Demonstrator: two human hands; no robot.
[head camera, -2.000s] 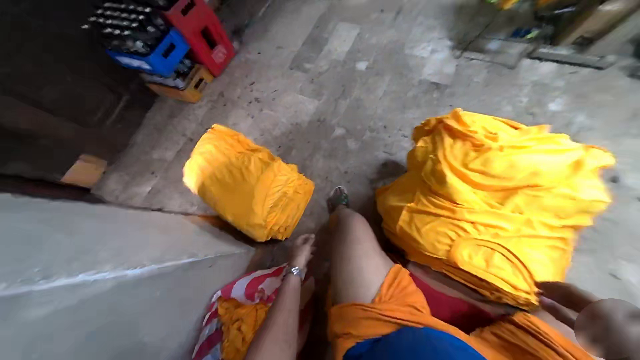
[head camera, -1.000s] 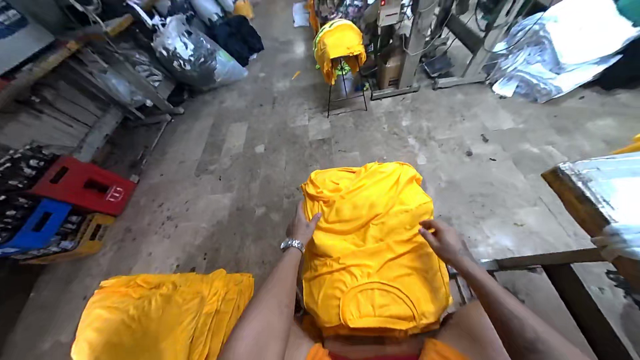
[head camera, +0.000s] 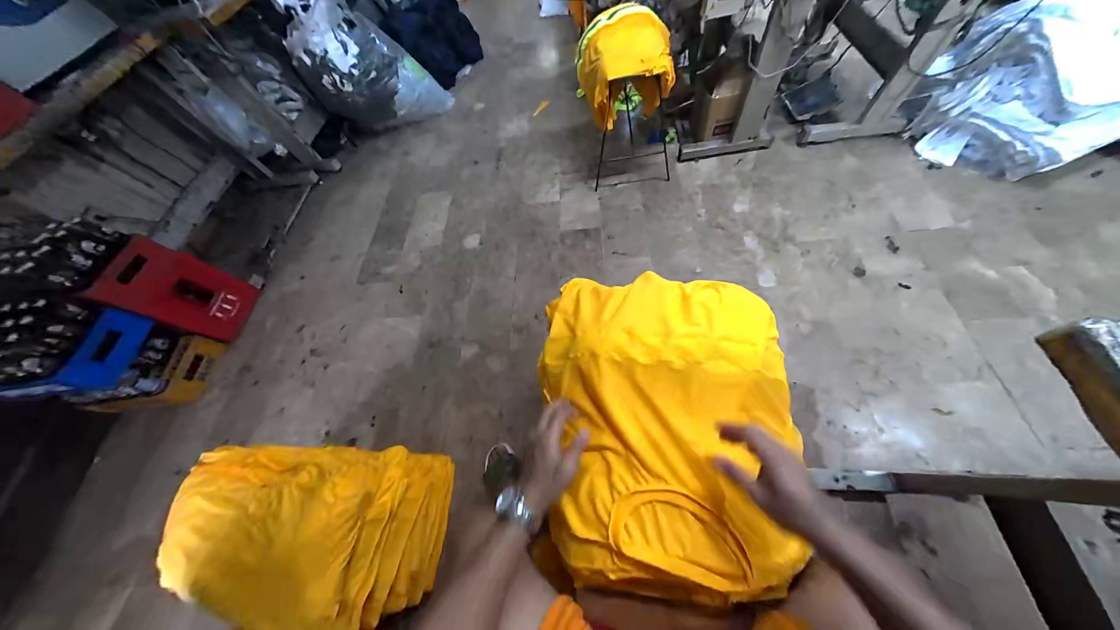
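A pile of yellow shirts (head camera: 674, 394) lies across my lap, the round neckline of the top one towards me. My left hand (head camera: 553, 455), with a metal watch on its wrist, is at the pile's left edge, fingers apart. Over the right part of the shirts is my right hand (head camera: 770, 472), its fingers spread and holding nothing; whether it touches the cloth I cannot tell. To the left is a stack of folded yellow garments (head camera: 306, 534), separate from the pile on my lap.
Crates of bottles, one red (head camera: 175, 284) and one blue (head camera: 105, 350), stand at the left. A stool draped with yellow cloth (head camera: 623, 52) is ahead. Filled plastic bags (head camera: 367, 79) lie upper left, white sheeting (head camera: 1032, 87) upper right. A metal bar (head camera: 962, 486) runs at the right.
One second ago both hands were at the sides of the shirts; my right hand has since moved inward over them. Two seconds ago the view was turned differently, with my left hand away from the pile.
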